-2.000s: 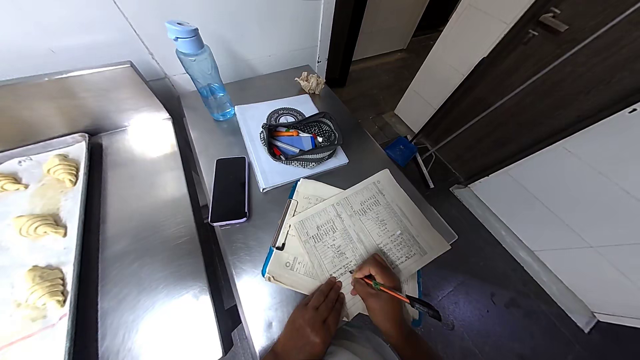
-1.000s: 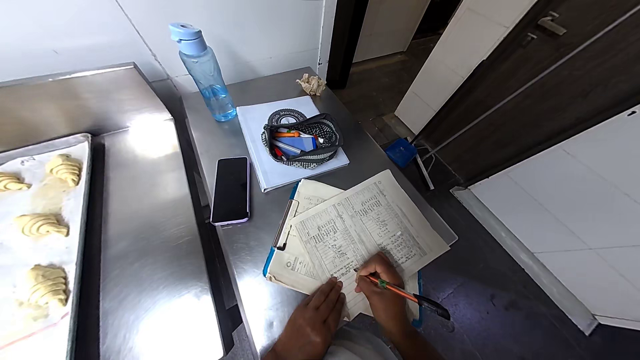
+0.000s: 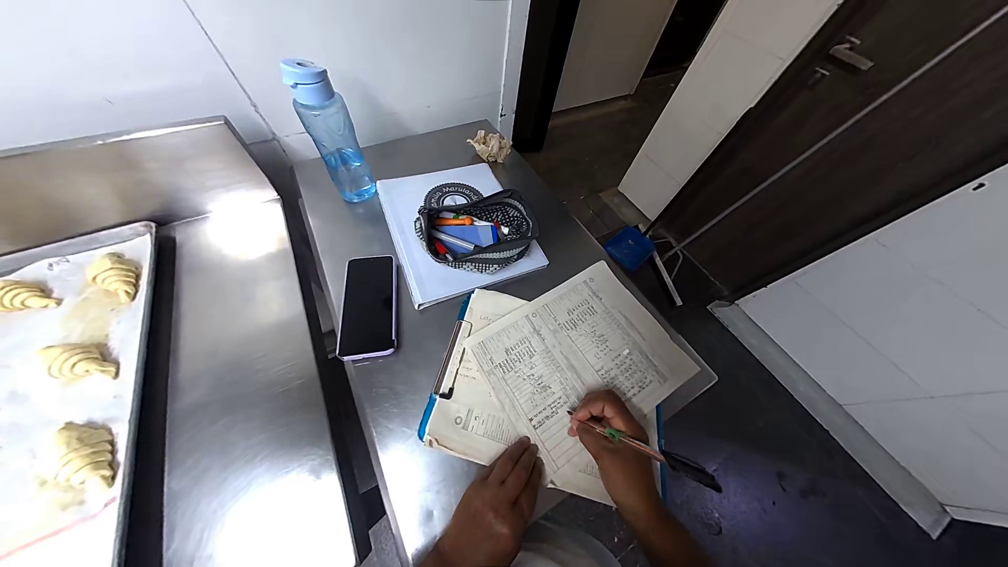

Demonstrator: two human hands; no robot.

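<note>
My right hand (image 3: 613,437) grips a pen (image 3: 634,445) with a dark, feather-like end, its tip on a handwritten form sheet (image 3: 579,346). Flat on the lower left edge of the papers rests my left hand (image 3: 504,492), holding nothing, its fingers close together. Beneath the sheet lies a blue clipboard (image 3: 428,417) with a metal clip (image 3: 453,358) and more papers. A black-screened phone (image 3: 368,307) is left of the clipboard. Behind it, an unzipped pencil case (image 3: 516,244) with pens sits on a white binder (image 3: 425,279).
A blue water bottle (image 3: 335,134) and a crumpled paper (image 3: 490,146) stand at the back of the steel table (image 3: 417,386). To the left, a tray (image 3: 146,315) of shaped raw dough (image 3: 79,362) lies on a steel counter (image 3: 236,378). A blue dustpan (image 3: 630,249) is on the floor.
</note>
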